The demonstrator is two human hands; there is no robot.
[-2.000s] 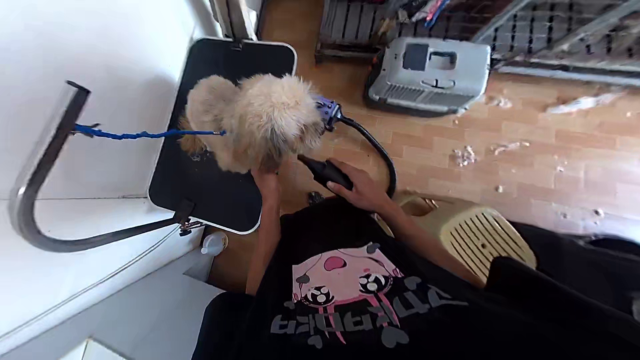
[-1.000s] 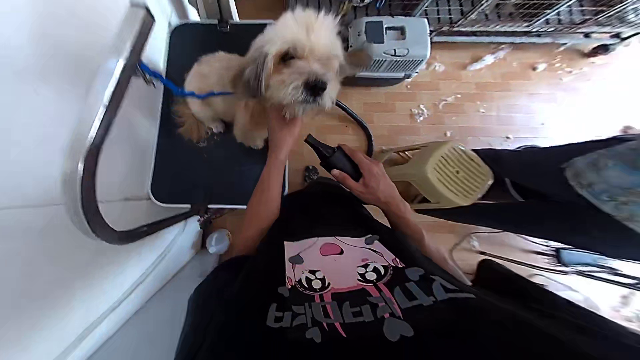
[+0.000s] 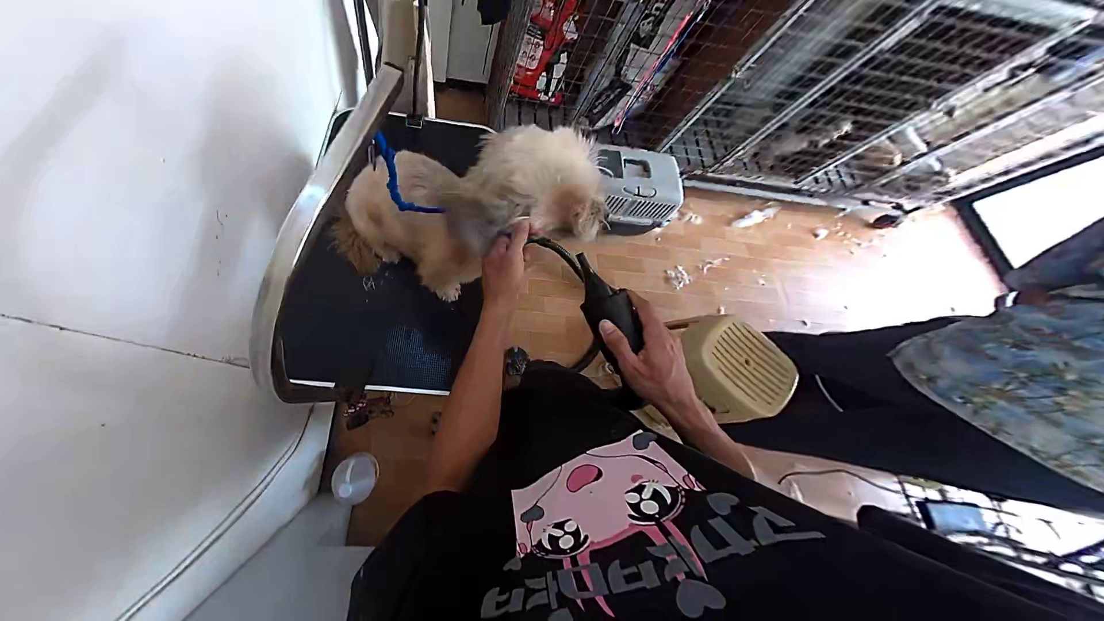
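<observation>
A cream, fluffy dog (image 3: 535, 177) sits on a black grooming table (image 3: 345, 328), its head turned away to the right. A blue leash (image 3: 395, 185) runs from its neck to a curved metal grooming arm (image 3: 297, 233). My left hand (image 3: 505, 263) is at the dog's chin or neck, fingers closed; its fingertips are partly hidden by fur. In my right hand (image 3: 647, 345) is a black dryer nozzle (image 3: 611, 315) with a narrow tip pointing up toward the dog. A black hose (image 3: 561, 253) curves behind it.
A grey pet carrier (image 3: 642, 185) stands on the floor beyond the dog, before wire cages (image 3: 776, 112). A beige plastic stool (image 3: 746, 371) is right of my arm. Tufts of hair (image 3: 679, 277) lie on the wood floor. A person's clothed legs (image 3: 828, 405) extend at right. A white wall is left.
The dog's head has turned from facing me to facing away right. My left hand stays under its head, and my right hand still holds the nozzle. The view has shifted.
</observation>
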